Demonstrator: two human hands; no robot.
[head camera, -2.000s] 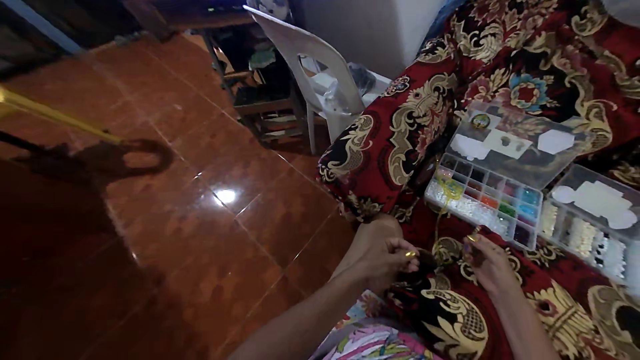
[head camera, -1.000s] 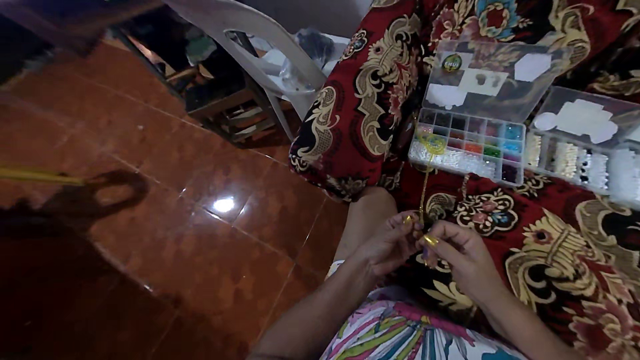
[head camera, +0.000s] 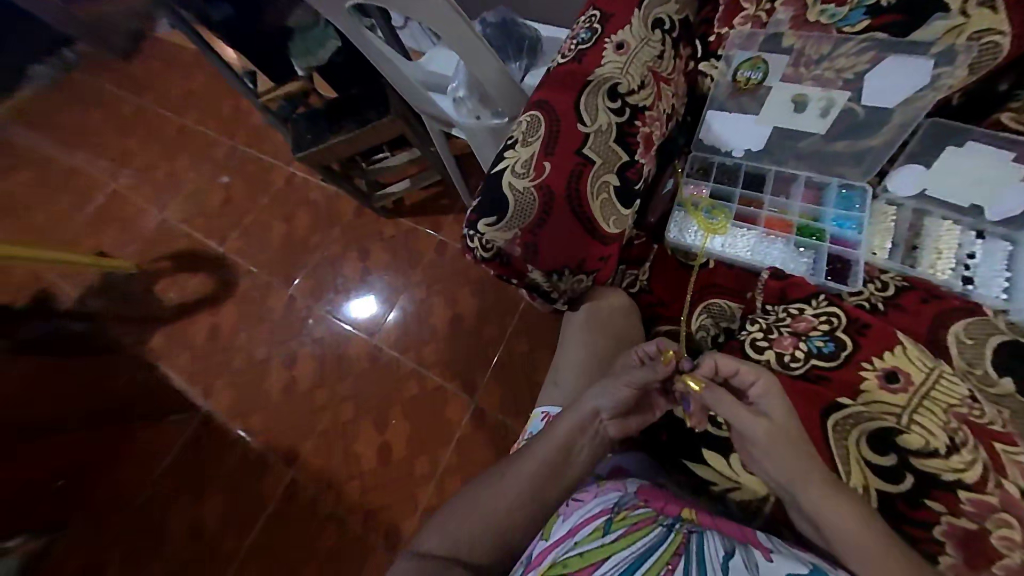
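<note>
My left hand (head camera: 636, 392) and my right hand (head camera: 740, 400) meet above my lap, fingertips pinched together on a thin yellow beaded strand (head camera: 690, 300). The strand runs up from my fingers to a loose yellow coil (head camera: 708, 216), which lies over the near left part of a clear plastic bead box (head camera: 840, 280). Beads of several colours fill the box's compartments, and its lid (head camera: 816, 148) stands open behind them. What exactly lies between my fingertips is too small and partly hidden. Gold-coloured nails show on both hands.
A second clear box (head camera: 952, 276) with pale beads sits to the right on the red patterned sofa cover (head camera: 888, 448). At the upper left are a white plastic chair (head camera: 468, 120) and a wooden stand (head camera: 352, 152) on the red tiled floor (head camera: 280, 416). A yellow pole (head camera: 64, 258) is at the far left.
My hands were apart two seconds ago; they came together by one second ago and are still together. The view has shifted, with the boxes now higher relative to my hands.
</note>
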